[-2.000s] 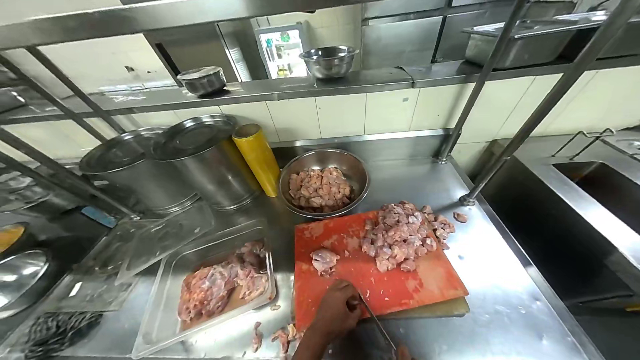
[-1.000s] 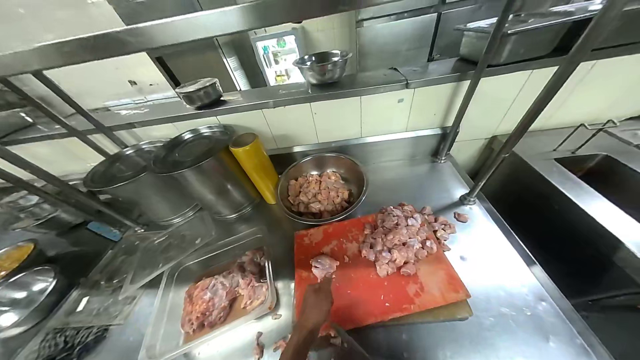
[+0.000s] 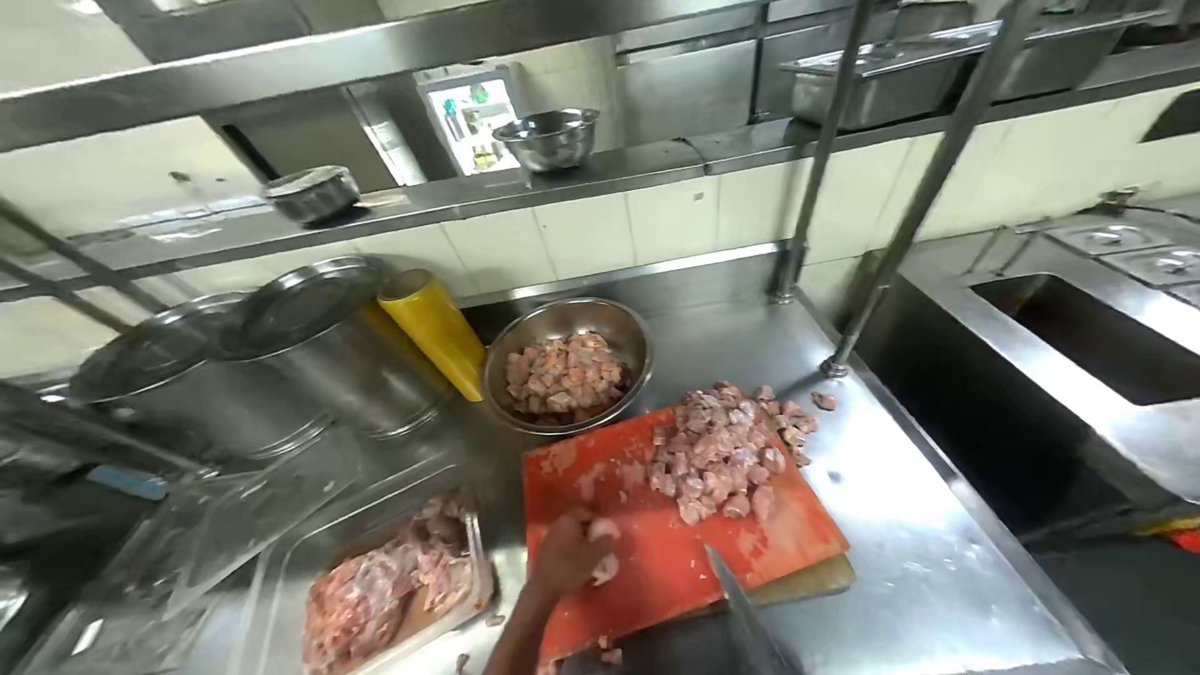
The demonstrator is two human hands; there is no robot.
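My left hand [image 3: 564, 555] holds a piece of raw meat [image 3: 605, 551] on the left part of the red cutting board [image 3: 647, 581]. A knife [image 3: 741, 600] enters from the bottom edge, its tip over the board's front edge; my right hand is out of frame. Diced raw meat [image 3: 717, 455] lies heaped on the board's back right, some of it spilling onto the steel table. Behind the board stands a steel bowl [image 3: 640, 375] holding more cut meat [image 3: 567, 375]. Larger raw pieces [image 3: 375, 591] lie in a clear plastic container [image 3: 483, 553] to the left.
Two lidded steel pots [image 3: 347, 366] and a yellow cylinder [image 3: 433, 333] stand at the back left. A shelf [image 3: 647, 178] above the table holds small steel bowls [image 3: 553, 141]. Metal posts [image 3: 881, 291] rise at the table's back right, and a steel sink unit [image 3: 1031, 361] lies beyond.
My left hand has its fingers on the meat piece, now lower on the board than one second ago. The knife blade shows again at the board's front edge.
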